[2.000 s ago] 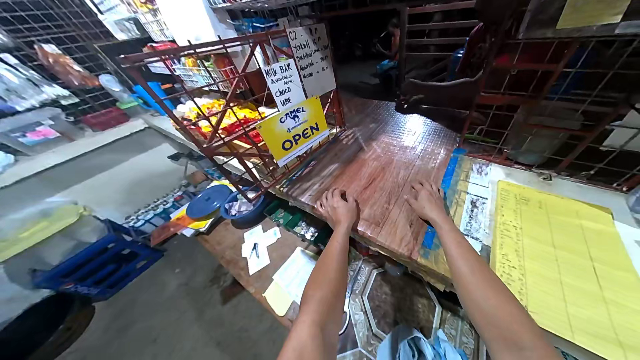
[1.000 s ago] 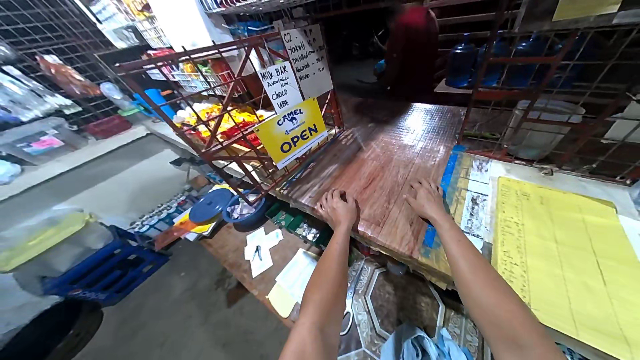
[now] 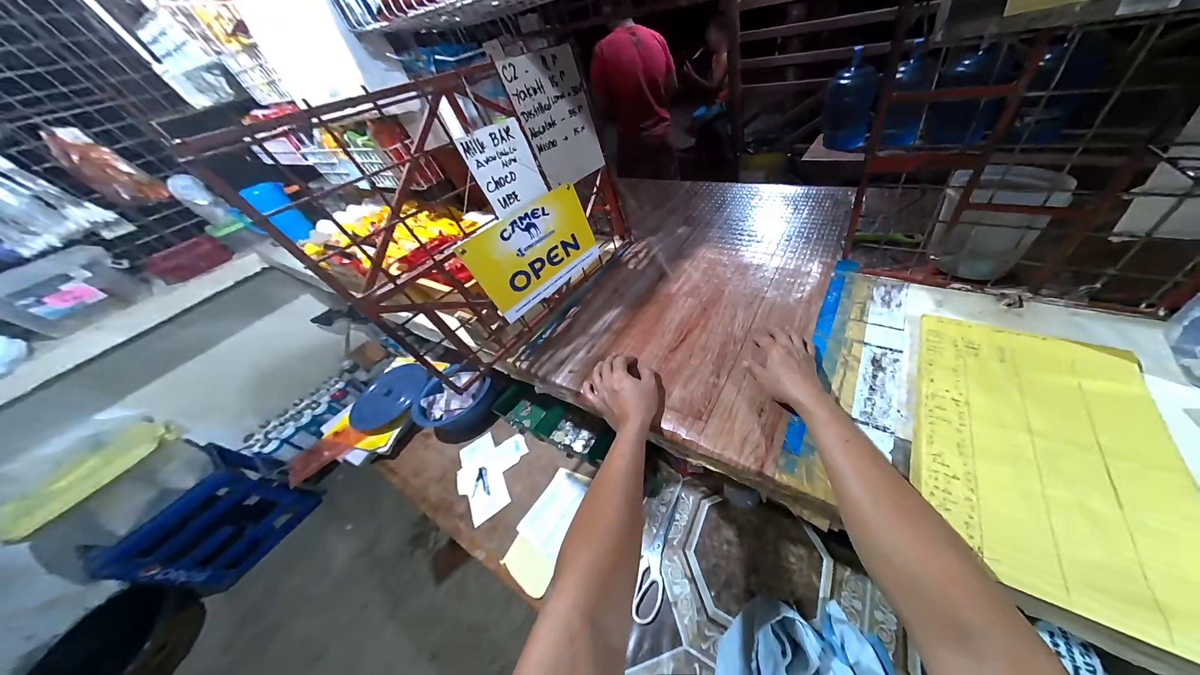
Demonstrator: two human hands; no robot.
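Observation:
My left hand (image 3: 622, 392) rests with curled fingers on the near left edge of a wood-patterned counter (image 3: 712, 309), holding nothing that I can see. To its right, my right hand (image 3: 786, 367) lies on the same surface beside a strip of blue tape (image 3: 831, 309), its fingers slightly bent and apart. Below the counter, white-handled scissors (image 3: 649, 581) lie on a patterned surface between my forearms, near a light blue cloth (image 3: 797, 642). Ruled yellow paper with handwriting (image 3: 1050, 469) lies to the right of my right forearm.
A rusty metal grille (image 3: 403, 197) with a yellow sign (image 3: 530, 251) borders the counter's left side. Beyond the counter stands a person in a red shirt (image 3: 633, 80), with another person (image 3: 710, 70) alongside. Blue water jugs (image 3: 851, 103) stand behind the right grille. A blue crate (image 3: 206, 534) sits lower left.
The person in red, a dark blur near the counter one second ago, now stands farther back and to the left. Both my hands have stayed where they were on the counter.

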